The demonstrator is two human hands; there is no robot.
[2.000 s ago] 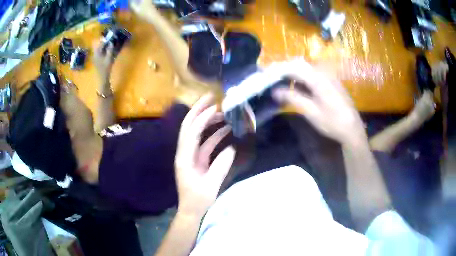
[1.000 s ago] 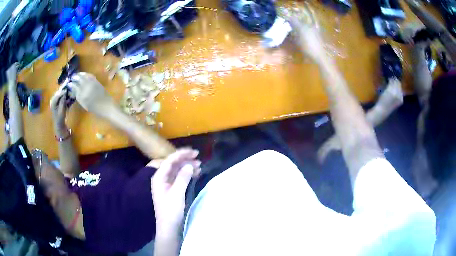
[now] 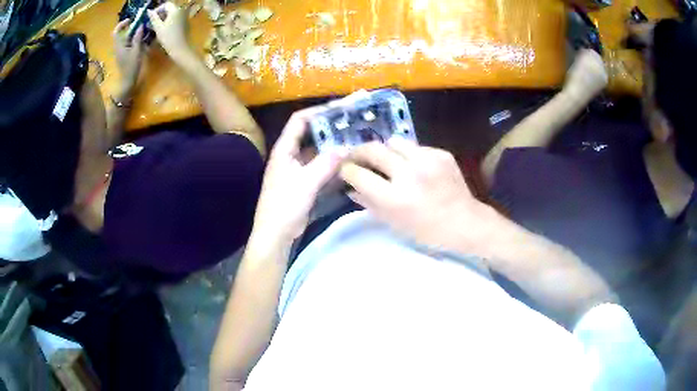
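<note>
A palm-sized dark module point(image 3: 355, 122) with a pale silvery edge is held in front of my body, near the bench edge. Two small light spots and dark marks near its ends show on its face. My left hand point(image 3: 302, 164) grips its left side. My right hand point(image 3: 409, 179) is at its lower edge, with fingers bent and meeting the left fingers there. The fingers hide the module's lower edge, and I cannot tell whether they pinch a smaller part.
The shiny orange bench point(image 3: 413, 46) runs across the top. Tan scraps point(image 3: 233, 38) lie on it at the upper left. A person in dark purple point(image 3: 179, 202) sits at the left, another point(image 3: 565, 191) at the right, with a forearm near the bench edge.
My right hand has come back from over the bench and is now at the module with my left hand, which was empty a second ago. The view has tilted down toward my lap.
</note>
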